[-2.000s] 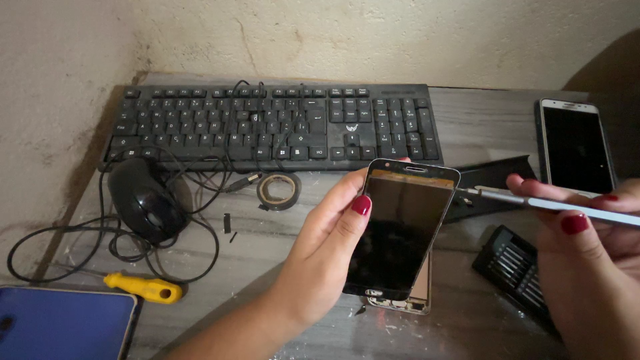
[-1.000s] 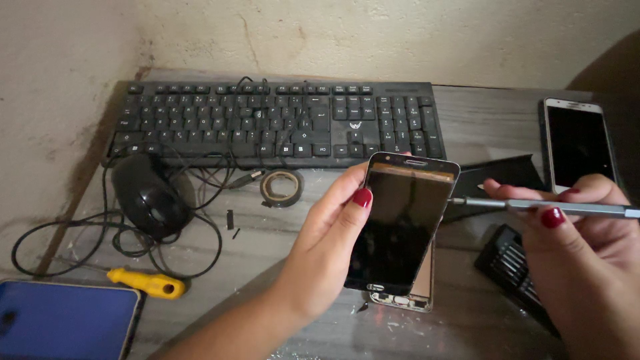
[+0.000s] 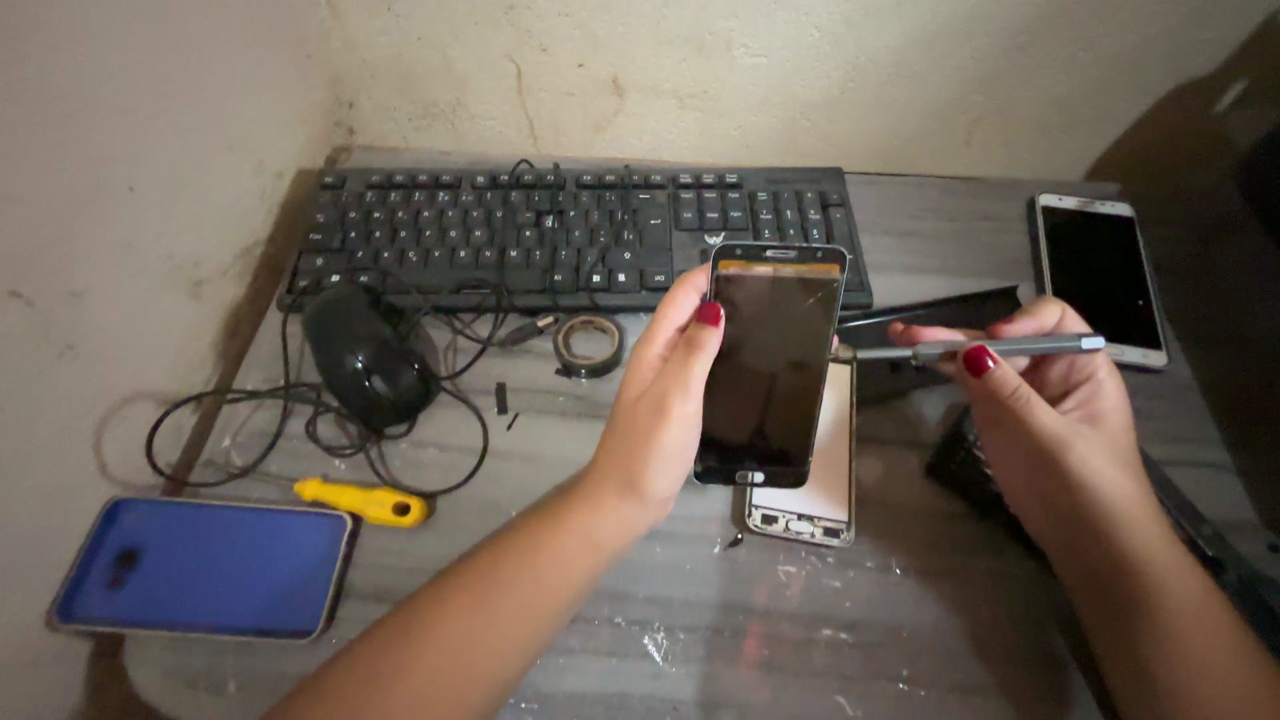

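My left hand (image 3: 665,400) grips a black smartphone screen assembly (image 3: 765,380) by its left edge, tilted up toward me, with an orange strip along its top. In my right hand (image 3: 1050,420) is a slim silver precision screwdriver (image 3: 1010,347), held almost level between thumb and fingers. Its tip end meets the phone's right edge; whether it touches cannot be told. Below and partly behind the held screen, an opened phone frame (image 3: 835,450) with a pale inner panel lies on the table.
Behind are a black keyboard (image 3: 480,235) and a roll of black tape (image 3: 588,346). A corded mouse (image 3: 365,355), yellow-handled screwdriver (image 3: 365,502) and blue phone case (image 3: 200,568) lie left. Right are a white phone (image 3: 1100,275), a black bit case (image 3: 960,460) and a dark flat piece (image 3: 930,310).
The view has shifted somewhat. Both hands keep their holds, and the screwdriver has come to the held phone's right edge from slightly farther right.
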